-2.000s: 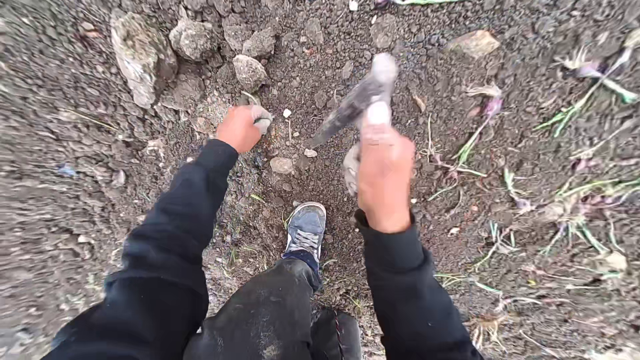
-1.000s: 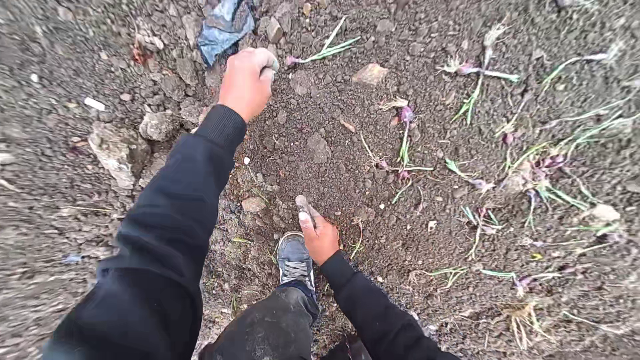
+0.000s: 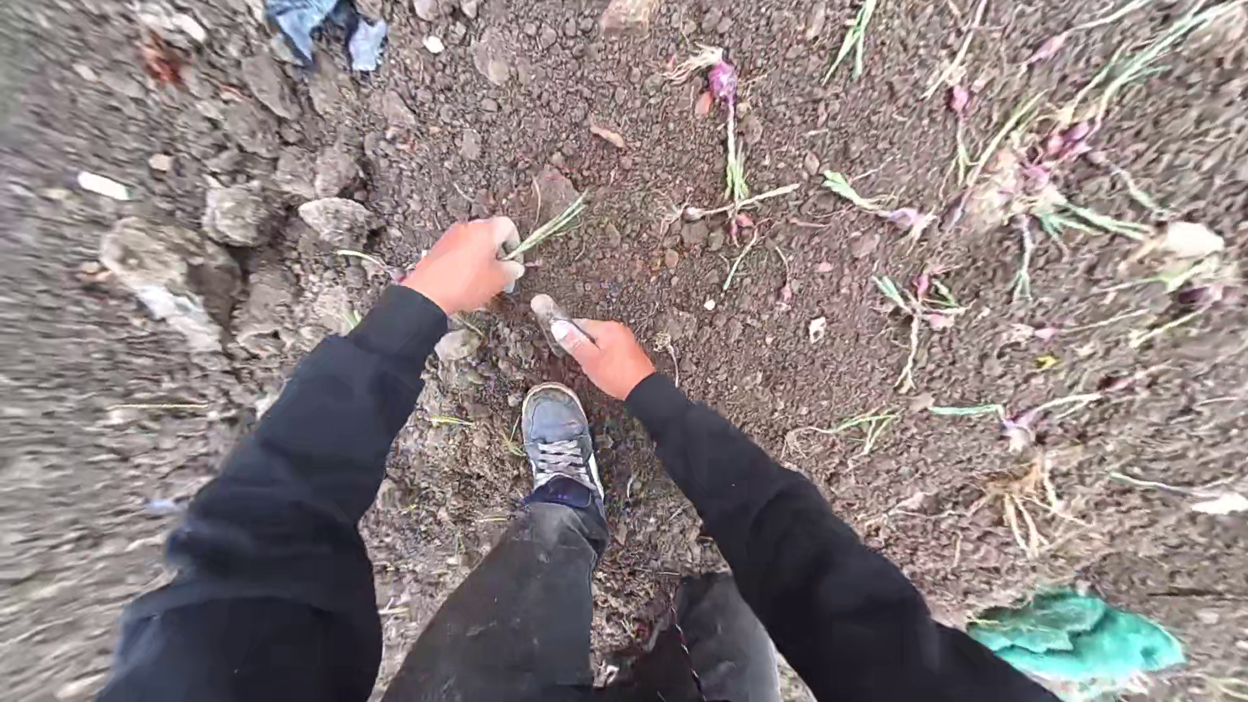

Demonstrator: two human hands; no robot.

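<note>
My left hand (image 3: 468, 263) is closed on a small onion plant, whose green leaves (image 3: 551, 226) stick out to the right past the fingertips. Just below and to the right, my right hand (image 3: 606, 351) grips a tool (image 3: 548, 314) with a rounded, soil-coated end; most of it is hidden by the hand and its kind cannot be told here. A gap of soil lies between the hands. Up and to the right, a purple onion (image 3: 722, 82) with roots and green leaves rests on the ground.
Onion plants (image 3: 1068, 141) lie scattered at the right. Stones (image 3: 171, 263) and clods sit at the left, with a blue plastic scrap (image 3: 312, 24) above them. A green cloth or plastic piece (image 3: 1077, 634) lies lower right. My shoe (image 3: 559, 434) stands just below the hands.
My left hand has come back from beside the blue scrap and now holds a plant with green leaves. Two seconds ago the tool in my right hand was raised, with its long dark blade showing.
</note>
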